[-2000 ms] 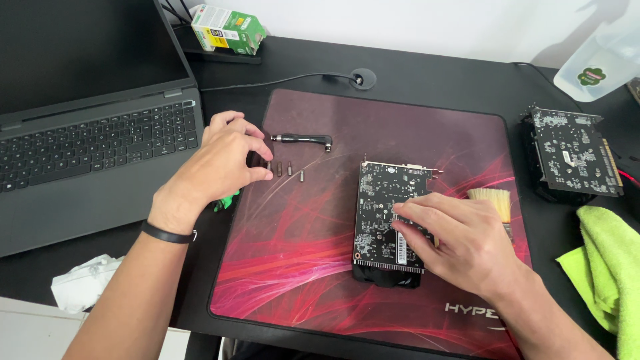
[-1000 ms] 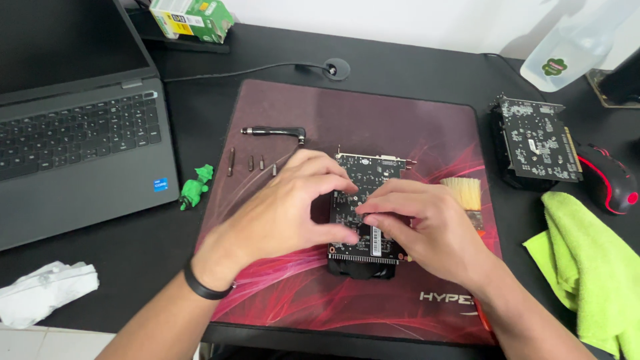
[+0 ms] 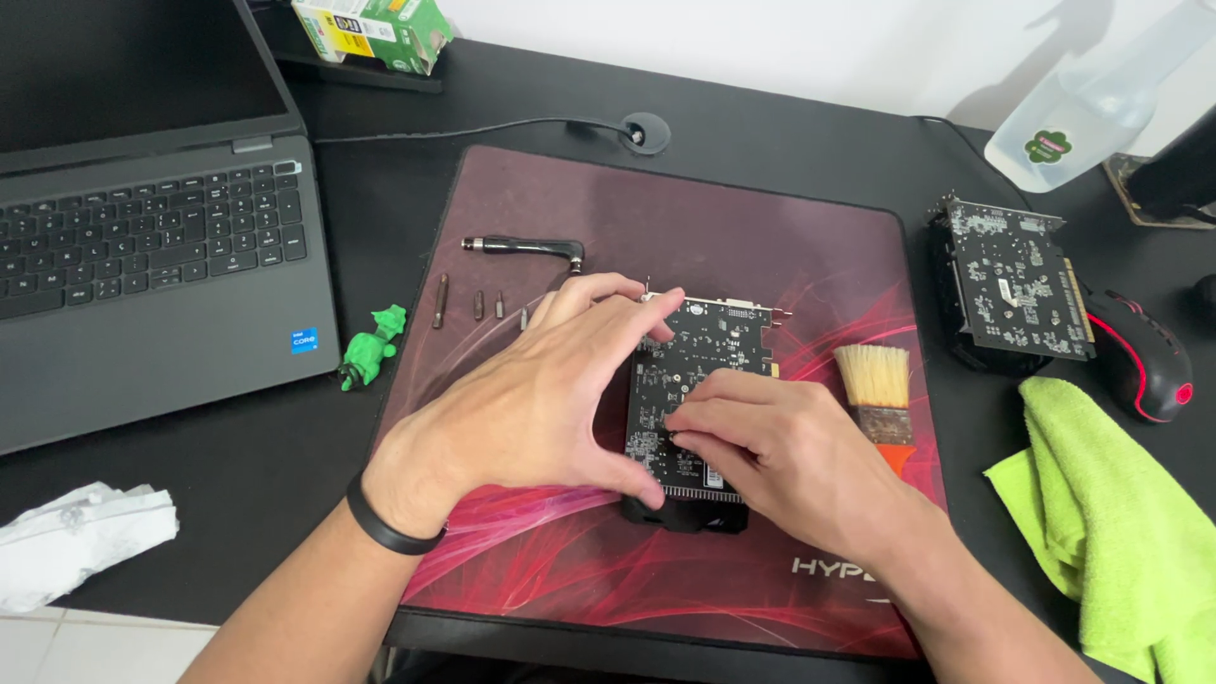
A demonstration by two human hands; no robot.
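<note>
A graphics card [image 3: 703,347] lies on the mouse pad [image 3: 684,223], its circuit board facing up and its black shroud underneath. My left hand [image 3: 541,399] spans the card's left side, fingers at the upper edge and thumb at the lower left corner. The thumb and index finger of my right hand [image 3: 788,446] are pinched together over the middle of the board; a tiny dark thing shows at the fingertips, too small to name. Beyond my left hand lie an angled bit driver [image 3: 522,245] and several screwdriver bits [image 3: 440,301].
A laptop [image 3: 152,256] and a green figurine [image 3: 373,347] are at the left, with crumpled tissue [image 3: 85,541] below. To the right are a paintbrush [image 3: 872,380], a second graphics card [image 3: 1016,275], a mouse [image 3: 1140,356], a green cloth [image 3: 1102,513] and a plastic bottle [image 3: 1073,123].
My left hand has come from beside the bits to the graphics card's left side. My right hand stays over the board, fingertips pinched. The view has shifted somewhat.
</note>
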